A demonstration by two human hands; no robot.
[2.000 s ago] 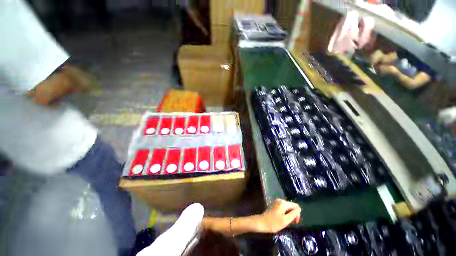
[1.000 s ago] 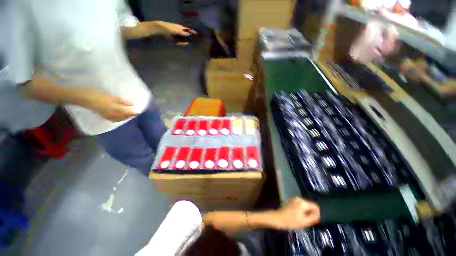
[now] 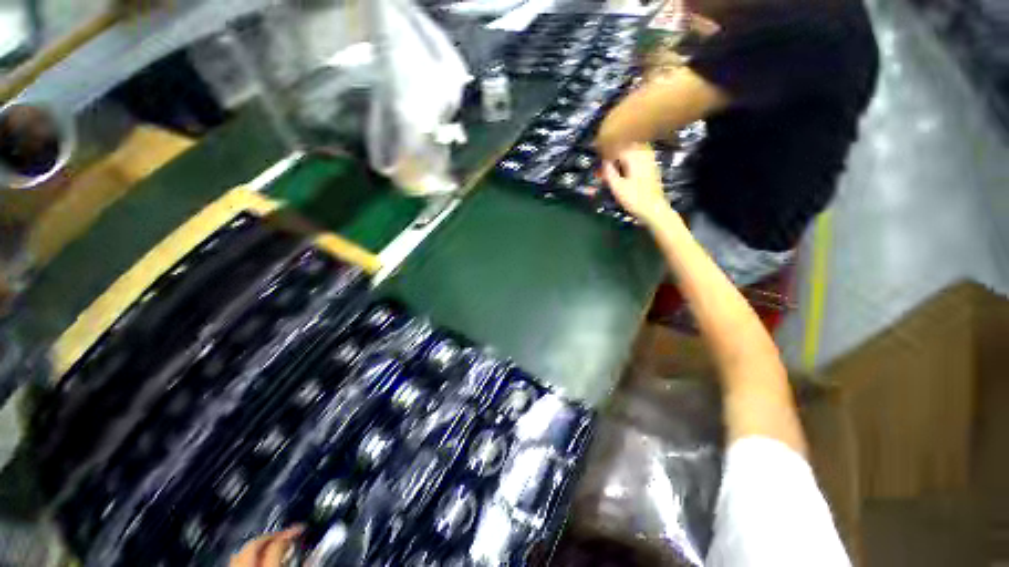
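A large black glossy tray (image 3: 365, 443) with rows of round silver-faced units fills the lower left, shiny film glinting over it. My left hand (image 3: 266, 550) shows only as a few blurred fingers at the bottom edge, over this tray. My right arm, in a white sleeve, stretches up from the lower right. My right hand (image 3: 635, 183) is at the near edge of a second black tray (image 3: 553, 144), fingers bent; a small reddish spot shows by the fingertips. Blur hides whether either hand holds anything.
The dark green bench top (image 3: 531, 277) lies between the trays. A person in dark clothing (image 3: 791, 100) leans at the far tray. A whitish plastic bag (image 3: 415, 100) hangs beyond the bench. Clear plastic (image 3: 653, 465) and brown cartons (image 3: 918, 388) are at right. Yellow strips edge the left tray.
The view has swung right, away from the tray of red cards and the person in white. My right arm now shows, stretched to the far tray. My left hand is now mostly cut off.
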